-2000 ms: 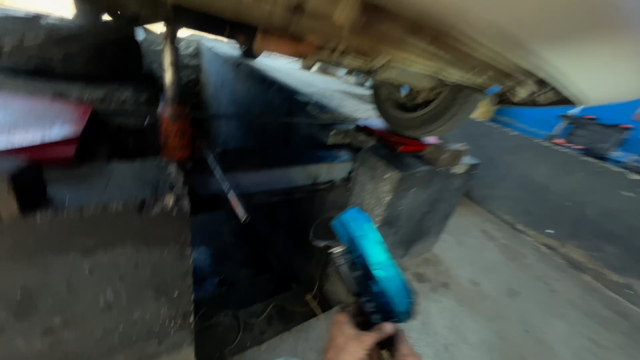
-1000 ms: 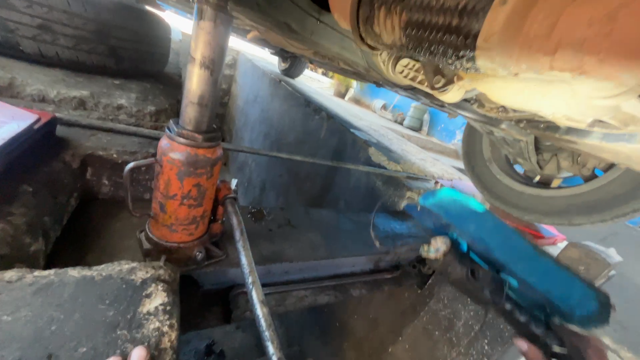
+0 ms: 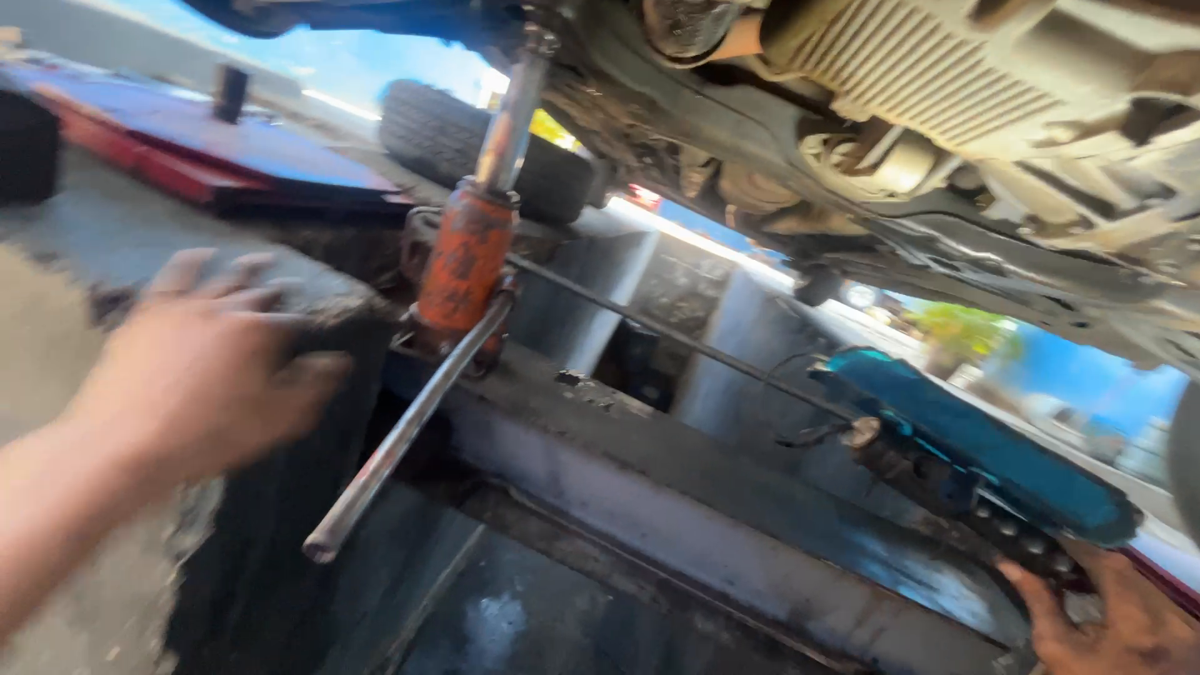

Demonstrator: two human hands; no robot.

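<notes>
My left hand (image 3: 211, 366), blurred, is at the left over the edge of a concrete block, fingers apart and nothing in them. At the lower right my right hand (image 3: 1106, 609) grips the dark end of a teal-and-black part (image 3: 984, 450), whose exact kind I cannot tell. An orange bottle jack (image 3: 464, 267) stands tilted in view on a steel beam, its ram reaching up to the vehicle's underside. From its base a metal handle bar (image 3: 408, 427) slants down to the left.
The vehicle's underside with a ribbed metal pan (image 3: 928, 75) hangs overhead. A steel beam (image 3: 656, 506) spans the dark pit. A thin rod (image 3: 675, 333) runs from the jack toward the teal part. A tire (image 3: 487, 150) and a red-edged panel (image 3: 216, 141) lie beyond the concrete block (image 3: 309, 272).
My left hand has come fully into view; one second ago only fingertips showed at the bottom edge. My right hand still holds the teal part. The view has swung considerably.
</notes>
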